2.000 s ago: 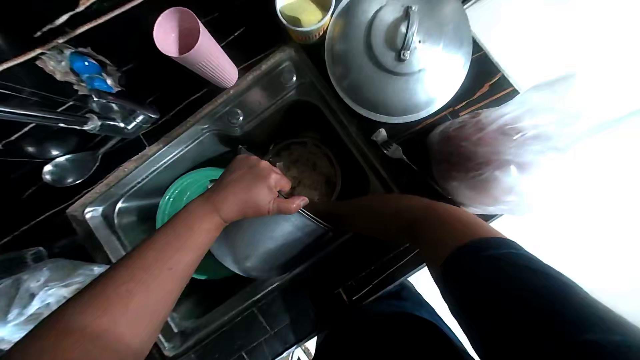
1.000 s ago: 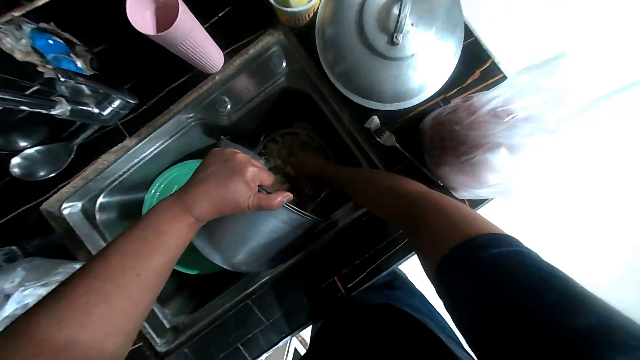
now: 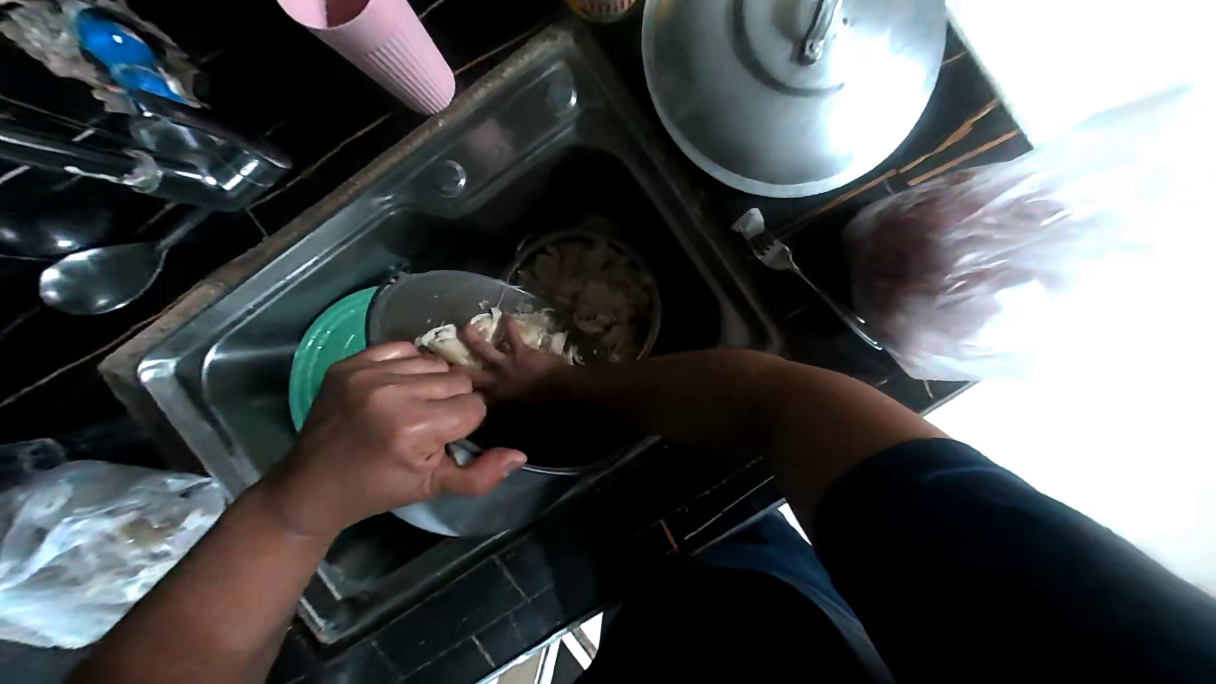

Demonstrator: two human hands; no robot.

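Note:
My left hand (image 3: 404,427) is closed on the rim of a large metal pot (image 3: 456,513), which stands tilted in the steel sink. My right hand (image 3: 518,366) reaches inside the pot, its fingers spread on pale, shredded-looking food (image 3: 451,344); whether it grips any is not clear. Just beyond the pot, toward the right side of the sink, a round container (image 3: 655,318) holds more pale food pieces. A green plastic basin (image 3: 328,337) shows from under the pot's left side.
Around the steel sink (image 3: 285,285) stand a pink ribbed cup (image 3: 404,57), a large metal lid (image 3: 760,123), a fork (image 3: 807,280) and a filled plastic bag (image 3: 950,266). The faucet (image 3: 204,166), a large spoon (image 3: 104,277) and another plastic bag (image 3: 104,541) are at left.
My right hand has moved left from the round container into the pot. The pot is tipped so that its inside and the pale food in it now show.

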